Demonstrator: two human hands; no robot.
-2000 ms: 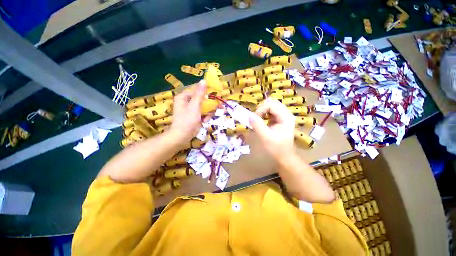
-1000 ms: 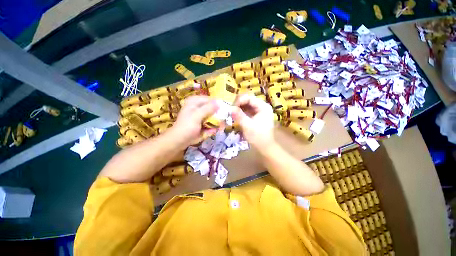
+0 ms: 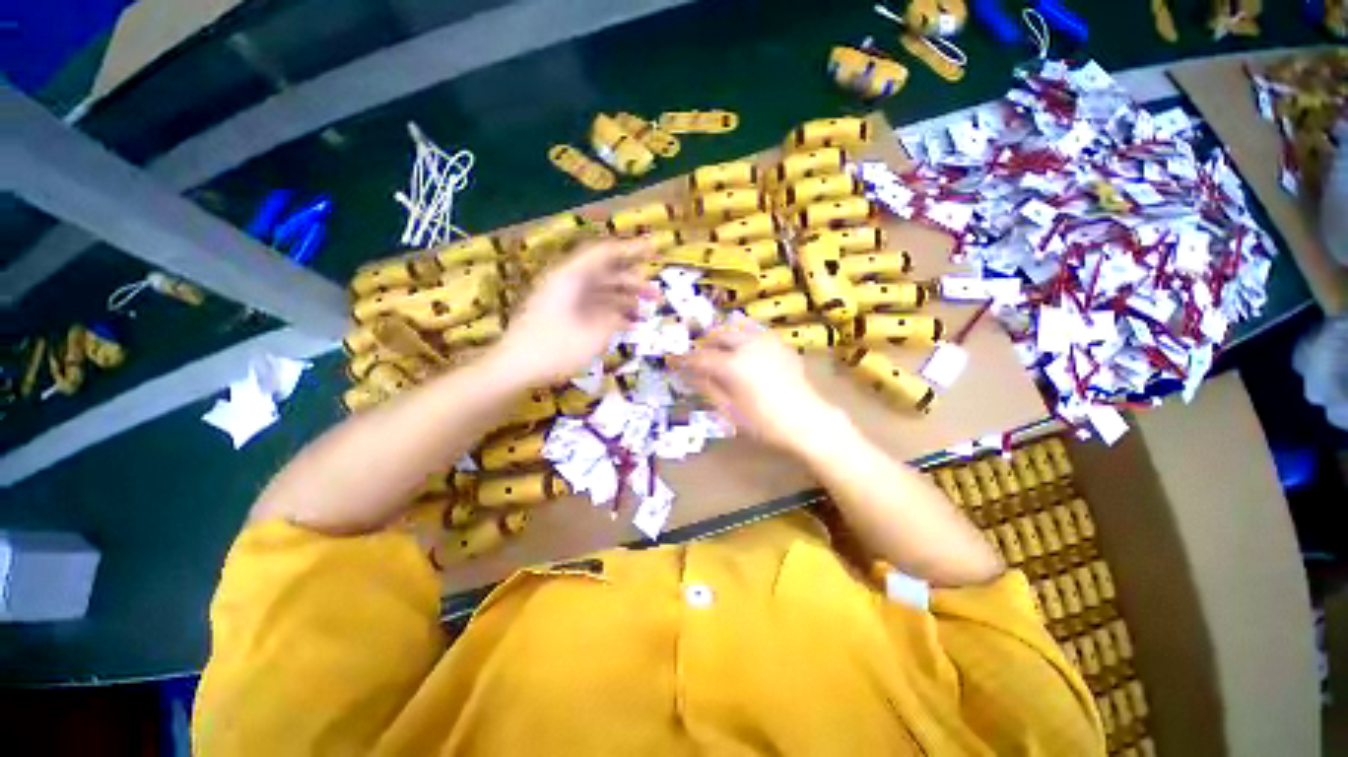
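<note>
My left hand [image 3: 574, 314] is over the rows of yellow housings [image 3: 723, 175], its fingers apart beside the small central heap of white wired pieces [image 3: 606, 444]. No housing shows in it. My right hand [image 3: 757, 388] is at the right side of this heap, fingertips bent at the white pieces; whether it grips one is unclear. A flat yellow part [image 3: 707, 266] lies between and beyond my hands. The housings lie on the brown work board [image 3: 968, 388], partly hidden by my hands and forearms.
A large heap of white pieces with red leads [image 3: 1109, 252] is at the right. A carton of housings [image 3: 1035, 540] is lower right. White cords [image 3: 433, 189], blue cylinders [image 3: 296, 225] and loose flat yellow parts [image 3: 698, 121] lie on the green belt. A grey metal bar [image 3: 178, 222] crosses the left.
The yellow housing held up between my hands is no longer in them. My left hand has opened, and my hands have moved apart over the white pieces. More blue cylinders show at left.
</note>
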